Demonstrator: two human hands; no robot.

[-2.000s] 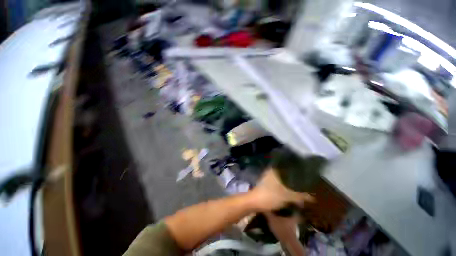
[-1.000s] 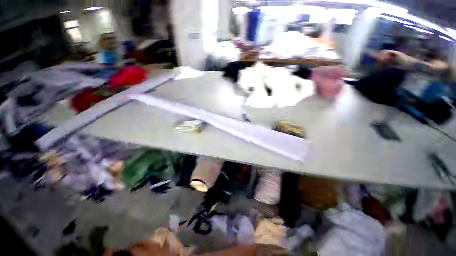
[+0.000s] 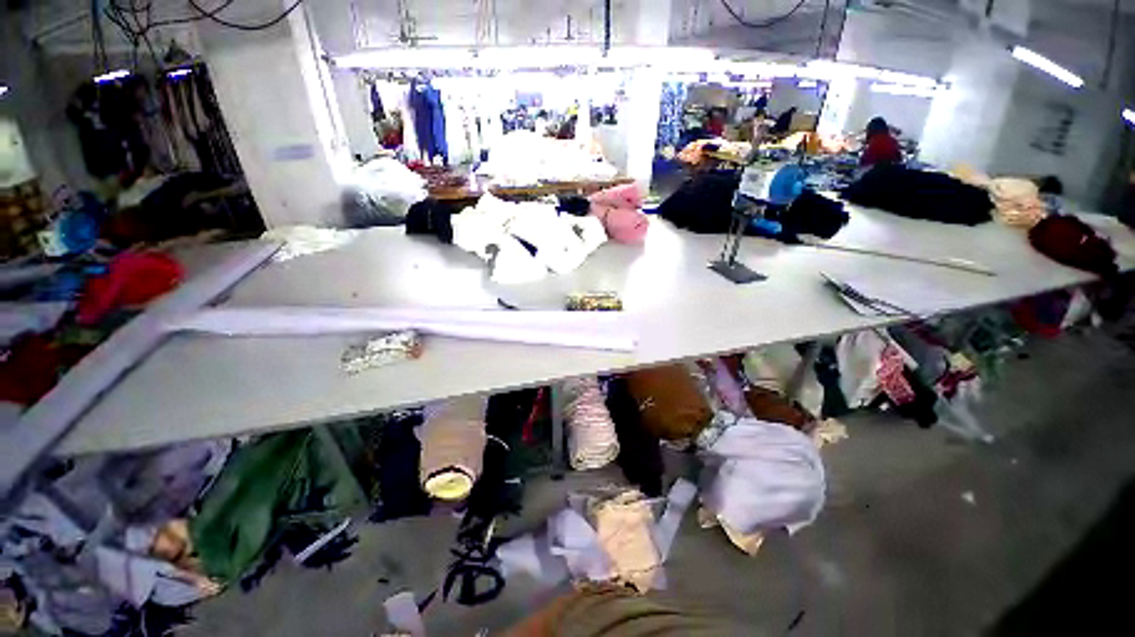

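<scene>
Neither of my hands can be made out. Only a khaki sleeve [image 3: 641, 615] and a blurred bit of bare arm show at the bottom edge; I cannot tell which arm. In front stands a long pale table [image 3: 498, 361]. A long white strip [image 3: 423, 326] lies along it, and another pale strip [image 3: 131, 342] slants at its left end. Two small patterned bundles [image 3: 382, 351] [image 3: 595, 301] lie near the long strip. A cutting machine with a blue motor [image 3: 774, 187] stands upright farther back. White cloth [image 3: 529, 234] is heaped at the far side.
Fabric rolls [image 3: 452, 451], a brown bundle [image 3: 672, 404] and green cloth [image 3: 249, 504] lie under the table. A pale grey bundle [image 3: 762, 477] and peach scraps [image 3: 626, 535] lie on the floor. Dark cloth piles [image 3: 919, 193] are on the table's right. A person in red [image 3: 880, 143] is far back.
The view has swung right and lifted from the aisle to the pale table. The arm and hand seen two seconds ago have dropped almost out at the bottom edge.
</scene>
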